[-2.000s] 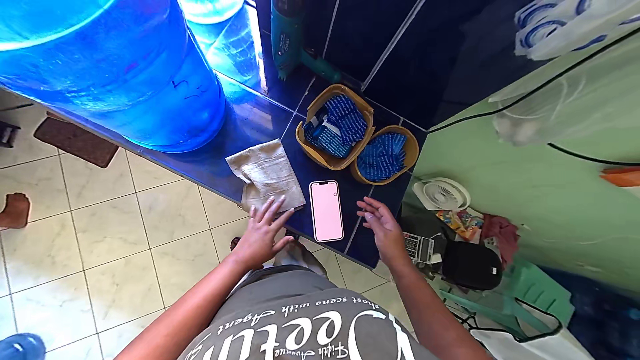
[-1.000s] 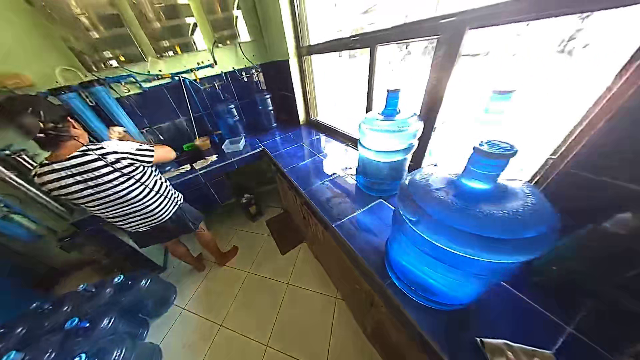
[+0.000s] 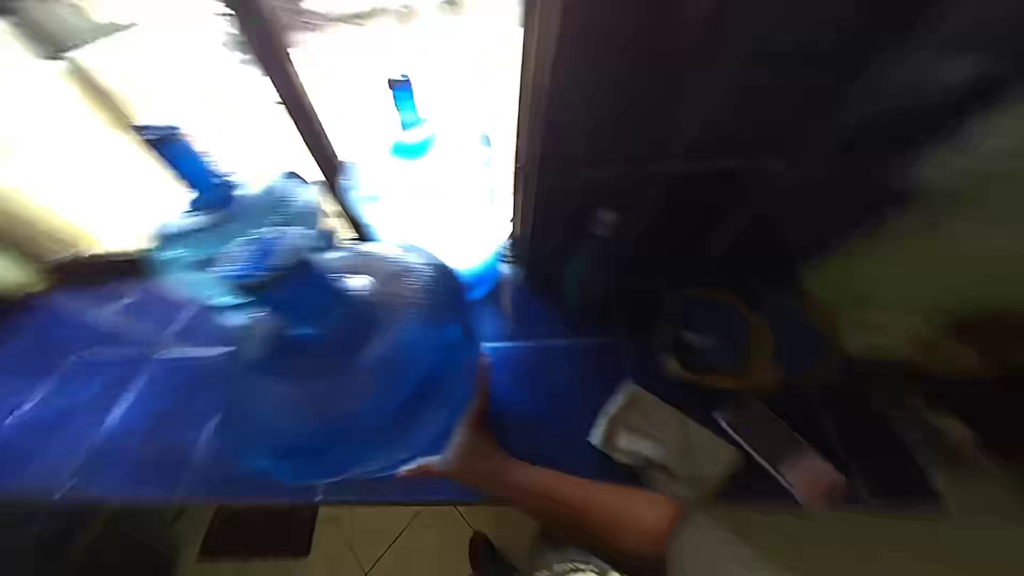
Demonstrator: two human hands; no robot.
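Observation:
The head view is badly blurred. A large blue water jug (image 3: 360, 376) rests on the blue tiled counter (image 3: 544, 400). My left hand (image 3: 472, 448) is at the jug's lower right side, fingers spread and seemingly touching it. To the right, my right hand (image 3: 812, 478) is a blurred shape at the near end of a smartphone (image 3: 760, 436); whether it grips the phone is unclear. Between the two hands lies a pale cloth (image 3: 664, 440). Behind the phone is a basket (image 3: 756, 344) with dark blue contents.
More water jugs stand behind, one at the left (image 3: 232, 240) and a brightly lit one by the window (image 3: 448, 208). A dark wall rises at the back right. Below the counter edge are floor tiles and a dark mat (image 3: 260, 530).
The view has swung back from the room toward the counter. Two seconds ago my left hand was by the cloth; it is now against the large jug.

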